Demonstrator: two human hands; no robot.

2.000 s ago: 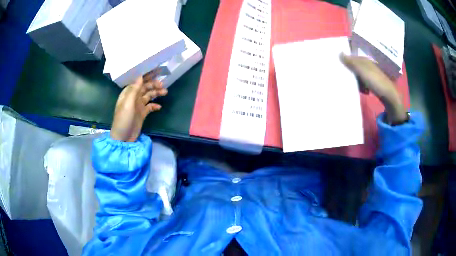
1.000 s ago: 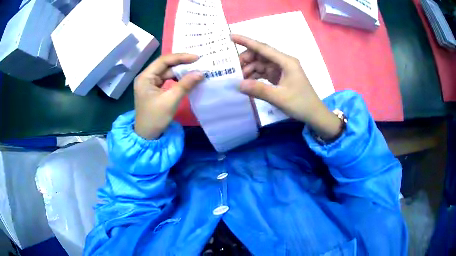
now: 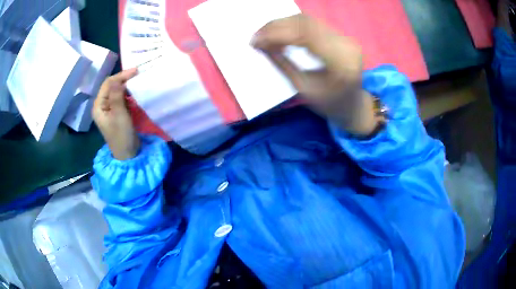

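A white box [image 3: 235, 62] lies flat and tilted on the red mat. My right hand [image 3: 322, 65] is over its right part, motion-blurred, with its fingertips near the middle of the box; whether a label is between them cannot be told. The label strip [image 3: 144, 25] with rows of black print runs down the mat's left part, and its blank tail [image 3: 181, 101] hangs at the table's front edge. My left hand [image 3: 116, 110] is at the strip's left side, its fingertips pinching the strip's edge.
Stacked white boxes [image 3: 45, 79] stand at the left on the dark green table [image 3: 34, 166]. The red mat [image 3: 373, 34] extends right. A translucent liner bag [image 3: 71, 231] is at lower left, scrap plastic [image 3: 467, 183] at lower right. A person's blue sleeve [image 3: 504, 68] shows at the far right.
The view has shifted, so the table things appear further left. My right hand has left the strip and is now over the white box. My left hand stays at the strip's left edge.
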